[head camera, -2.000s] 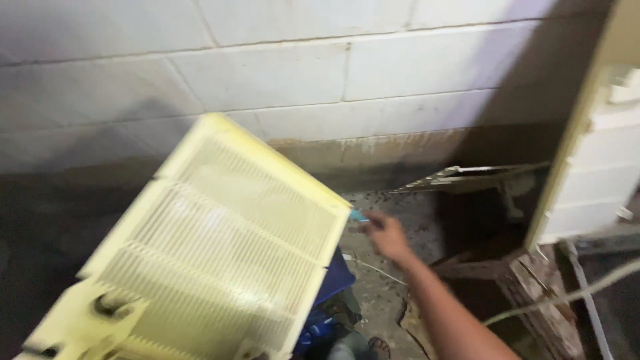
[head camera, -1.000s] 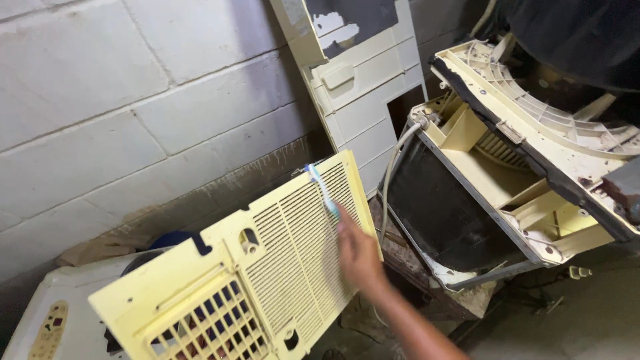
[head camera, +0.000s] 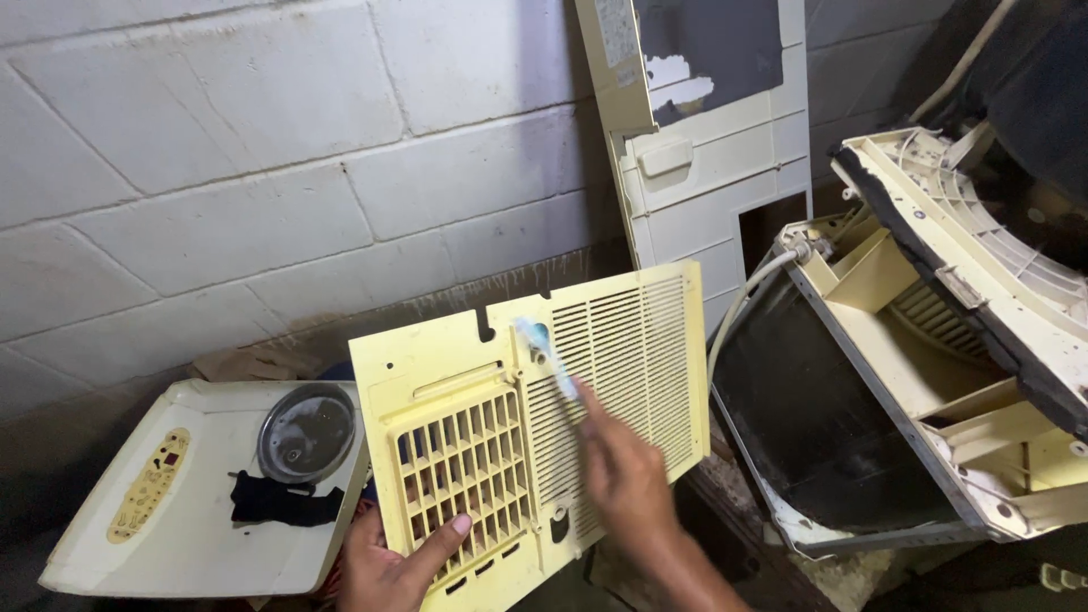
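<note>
A yellowed plastic grille panel, with fine slats on its right and a square lattice at lower left, is tilted in front of me. My left hand grips its lower left edge, the thumb over the lattice and fingers behind it. My right hand is closed around the handle of a blue and white toothbrush. The blurred brush head lies over the panel near a round hole, left of the fine slats.
At left, a white plastic cover holds a round dark dish and a black cloth. A large plastic panel leans on the block wall. A dismantled appliance housing with a pale hose stands at right.
The toothbrush has moved from the fine slats to the hole near the lattice. My left hand has come into view on the panel's lower edge.
</note>
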